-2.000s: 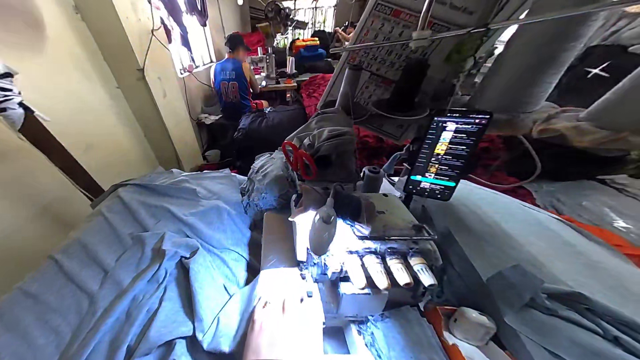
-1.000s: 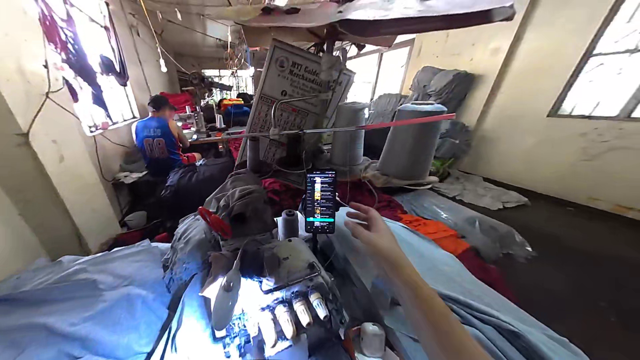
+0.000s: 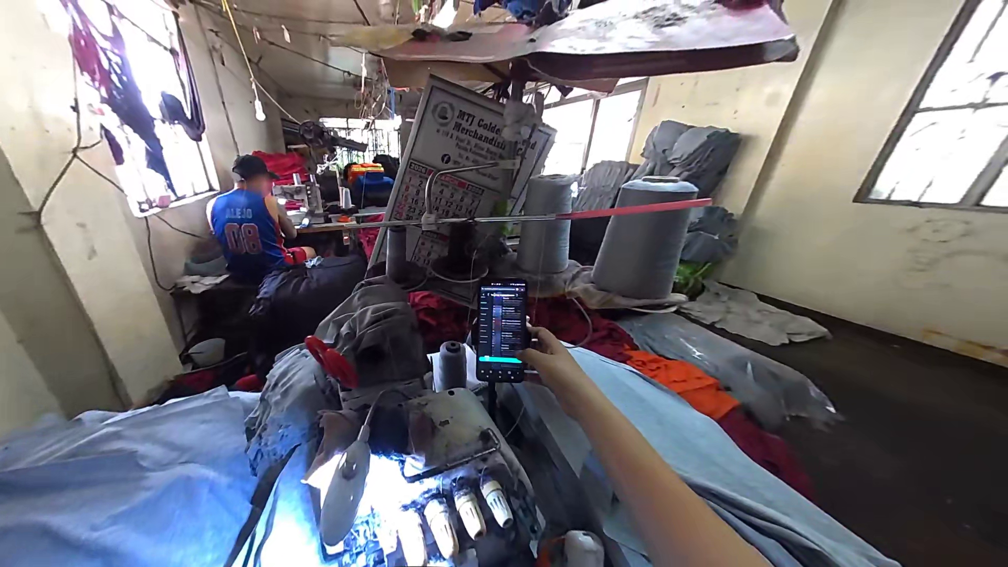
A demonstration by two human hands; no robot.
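Observation:
My right hand [image 3: 551, 358] is at the right edge of an upright smartphone [image 3: 502, 331], its fingers touching the phone's side and screen. The lit screen shows a list. Below the phone stands an overlock sewing machine [image 3: 453, 425] with several pale tension knobs [image 3: 468, 512] and a bright lamp [image 3: 345, 492] on its left. A small dark thread cone [image 3: 452, 366] stands just left of the phone. Red-handled scissors [image 3: 331, 361] rest by grey cloth on the left. My left hand is not in view.
Light blue fabric [image 3: 118, 480] spreads at the left, with more blue fabric [image 3: 677, 441] at the right. Large grey thread cones [image 3: 646, 236] stand behind, under a metal rod [image 3: 472, 220]. A person [image 3: 248, 220] in a blue jersey sits at another sewing table in the back left.
My right hand has moved left to the phone; one second ago it was just right of it. The phone's screen content has changed. The view swung right since the first frame.

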